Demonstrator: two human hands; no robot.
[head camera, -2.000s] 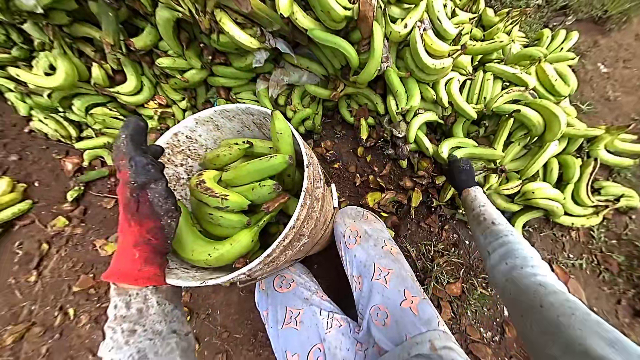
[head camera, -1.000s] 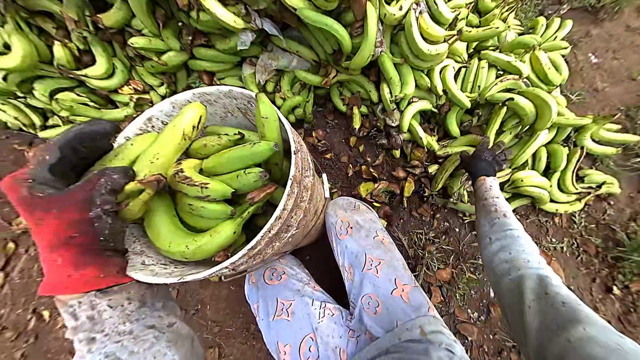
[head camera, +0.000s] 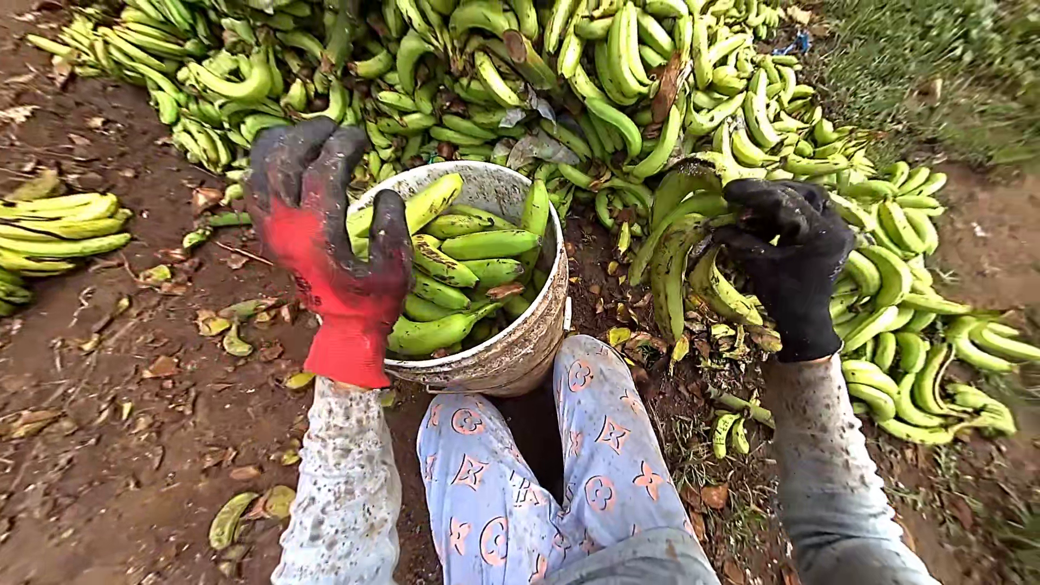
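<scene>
My left hand (head camera: 329, 236), in a red and black work glove, is raised over the left rim of a dirty white plastic bucket (head camera: 520, 357). Its fingers are apart and nothing shows in them. Green plantains (head camera: 471, 272) fill much of the bucket, which stands in front of my knees. My right hand (head camera: 784, 252), in a black glove, grips the top of a bunch of green plantains (head camera: 670, 268) to the right of the bucket. The bunch hangs from the fingers, fanned toward the bucket; part of its stem is hidden by the glove.
A large heap of green plantains (head camera: 617, 122) lies behind the bucket and runs down the right side. Yellower plantains (head camera: 61, 231) lie at the far left. Dry leaves and small fruit pieces (head camera: 229, 518) are scattered on brown soil; grass (head camera: 959, 81) grows at the upper right.
My left hand has let go of the plantains it held at the bucket and is now open. My right hand has moved toward the bucket, now with a bunch. The view has shifted.
</scene>
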